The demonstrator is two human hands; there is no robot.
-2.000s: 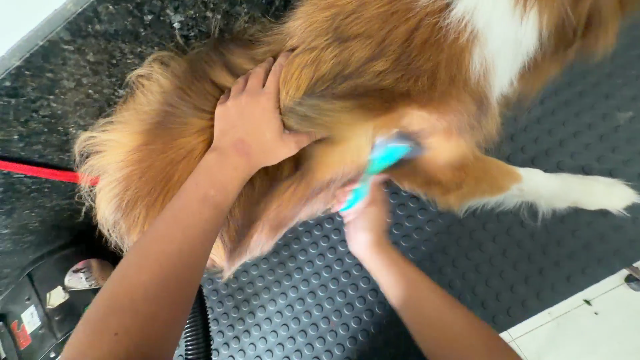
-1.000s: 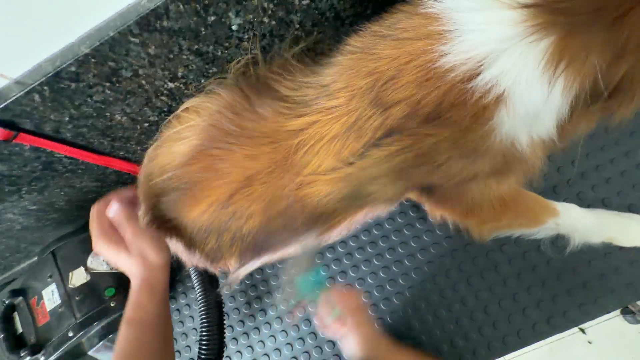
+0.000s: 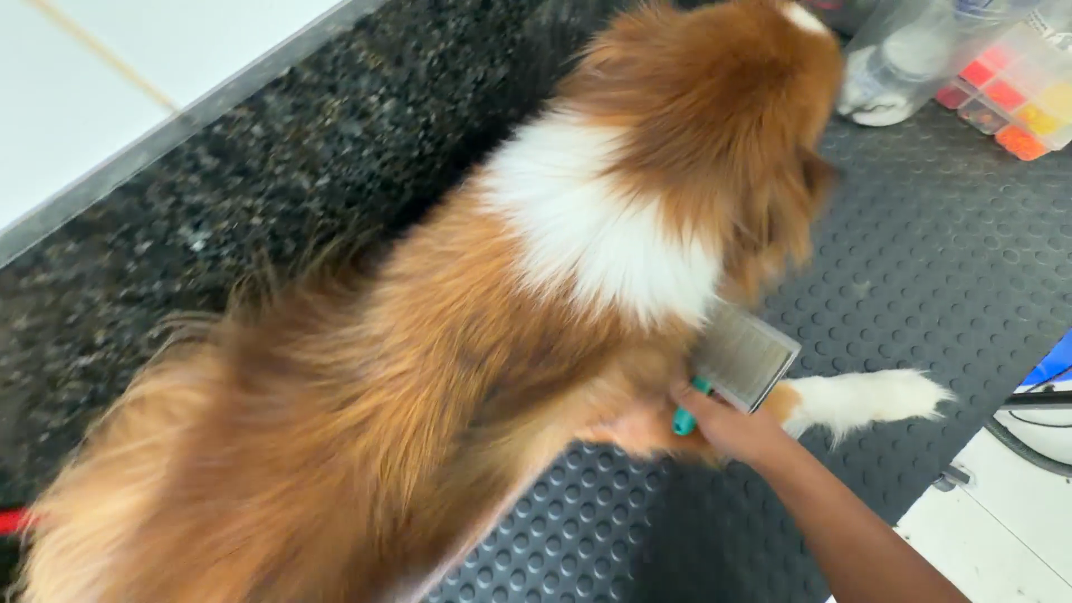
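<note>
A brown dog with a white neck band (image 3: 435,335) lies or stands across the black studded rubber mat (image 3: 888,276), its head at the top right and a white front paw stretched to the right. My right hand (image 3: 729,423) is at its shoulder, closed around the teal handle of a slicker brush (image 3: 745,356). The brush's flat rectangular head points up, close to the white neck fur. My left hand is out of the picture. Whether the bristles touch the coat cannot be told.
A speckled dark granite surface (image 3: 218,218) runs along the dog's back, below white tiles (image 3: 75,75). At the top right are a clear bottle (image 3: 888,79) and a divided plastic box of coloured pieces (image 3: 1005,96). A red strap (image 3: 12,520) shows at the left edge. A dark hose (image 3: 1026,448) is beyond the mat.
The view has swung toward the dog's head. My right hand has moved with the brush from beside the belly to the shoulder. My left hand, earlier at the dog's rear, has gone out of view.
</note>
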